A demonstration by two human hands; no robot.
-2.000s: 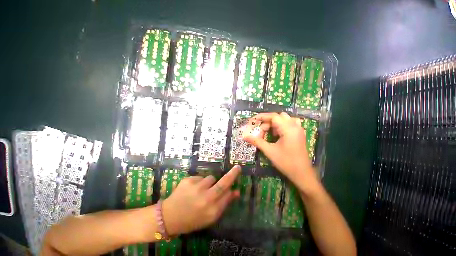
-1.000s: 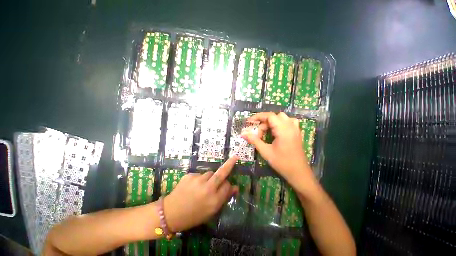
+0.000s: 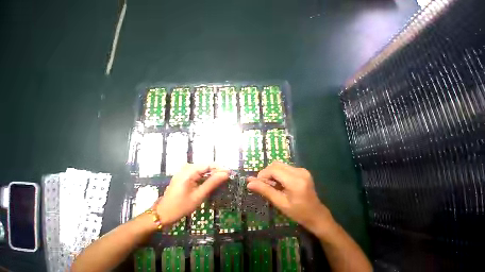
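Note:
My left hand (image 3: 186, 191) and my right hand (image 3: 290, 194) are close together over the tray, thumbs and fingertips pinched. A thin, see-through dotted dome sheet (image 3: 239, 196) is between them, blurred against the boards below. The clear blister tray (image 3: 212, 84) lies flat with circuit boards in rows. In the second row, the four left boards look white, such as the covered board (image 3: 150, 154), partly under strong glare. The two right ones are green, such as the bare board (image 3: 277, 146). The hands hide parts of the third row.
White dotted sheet stock (image 3: 77, 212) lies left of the tray. A smartphone (image 3: 23, 215) with a white edge lies at the far left. A tall pile of black ribbed stacked trays (image 3: 420, 143) stands at right. A thin pale strip (image 3: 116, 40) lies at the back left.
My hands have left the fourth board of the second row and come together nearer me, now with a see-through dotted sheet between them. The camera view has shifted, so the tray appears lower and smaller.

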